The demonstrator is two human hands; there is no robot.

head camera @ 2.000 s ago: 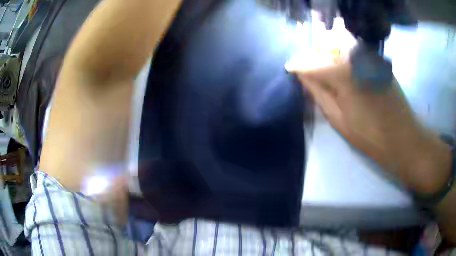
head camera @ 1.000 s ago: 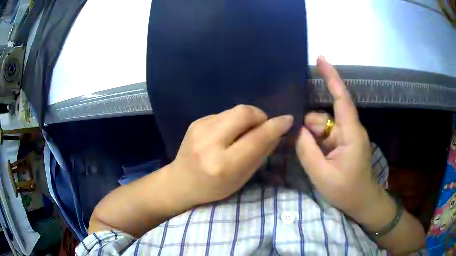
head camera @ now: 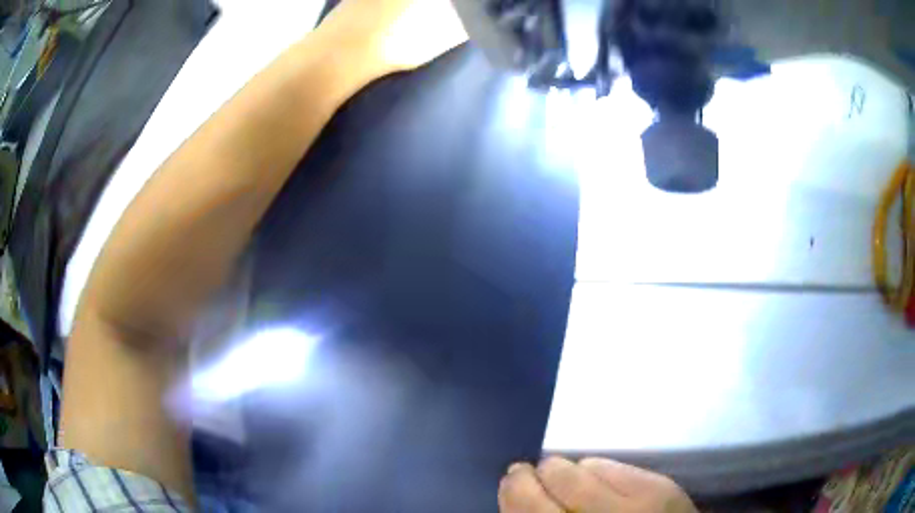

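A long dark navy panel (head camera: 421, 240) lies from under the sewing machine head (head camera: 622, 40) down over the table's front edge, its right edge close to the needle area. My left arm reaches up along the panel's left side. My left hand (head camera: 426, 30) is at the panel's far end, overexposed and cut off by the top edge, so its fingers cannot be made out. My right hand (head camera: 592, 488) is at the bottom edge of the picture, its curled fingertips gripping the panel's right edge at the table front.
A black square-ended attachment (head camera: 682, 155) hangs right of the needle area. Orange scissors handles (head camera: 887, 235) lie at the far right of the white table (head camera: 742, 371). Dark grey cloth (head camera: 100, 130) hangs at the left. A bright blurred glare covers the panel's lower left.
The view has swung up to the machine head. My hands, together on the panel near my lap a second ago, are apart: left at the far end, right at the near edge.
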